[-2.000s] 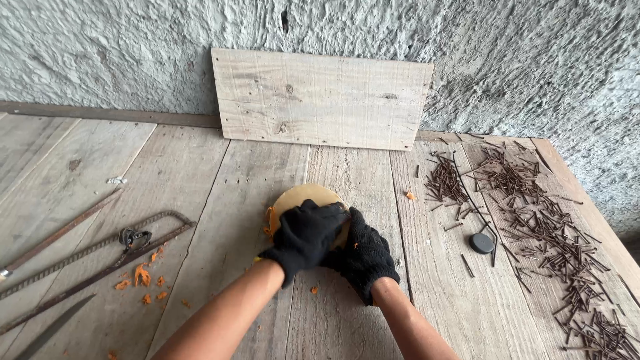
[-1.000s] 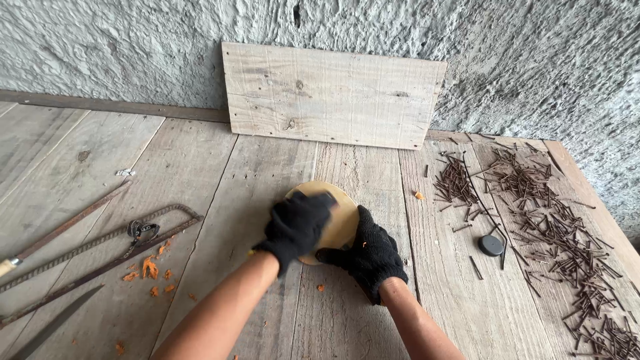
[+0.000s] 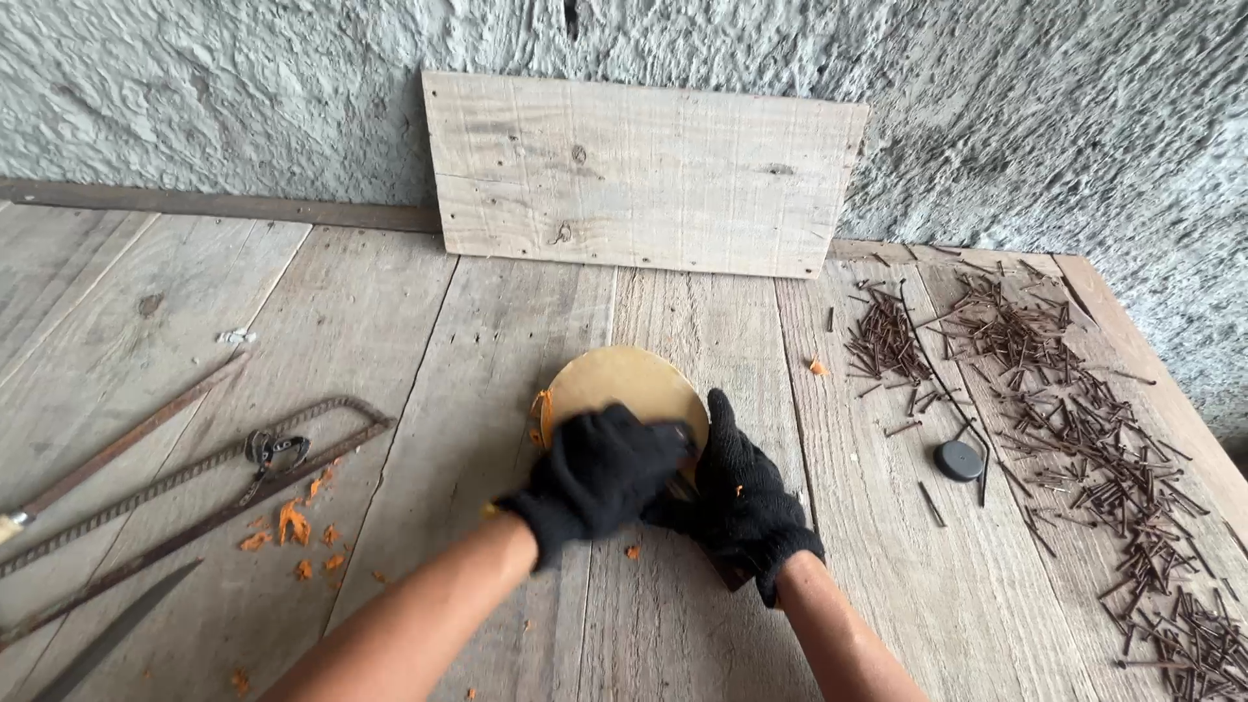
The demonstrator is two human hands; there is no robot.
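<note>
A round tan disc (image 3: 624, 375) lies on the weathered wooden planks, with orange shavings (image 3: 542, 414) at its left edge. My left hand (image 3: 609, 468), in a black knit glove, is over the disc's lower part, its fingers curled and blurred; what it holds cannot be made out. At the disc's lower right edge rests my right hand (image 3: 746, 497), also gloved, thumb side against the rim and one finger pointing up. A dark reddish-brown piece (image 3: 726, 570) shows beneath my right hand, mostly hidden by the glove.
Rusty nails (image 3: 1092, 419) are scattered at the right, near a black round cap (image 3: 957, 460). A rebar-framed saw (image 3: 195, 487), a rusty rod (image 3: 136, 434) and a blade (image 3: 122, 629) lie left. Orange scraps (image 3: 292, 522) lie beside the saw. A board (image 3: 643, 175) leans on the rough wall.
My left hand has moved from the disc's upper left to its lower part, uncovering the upper face. My right hand remains at the lower right edge.
</note>
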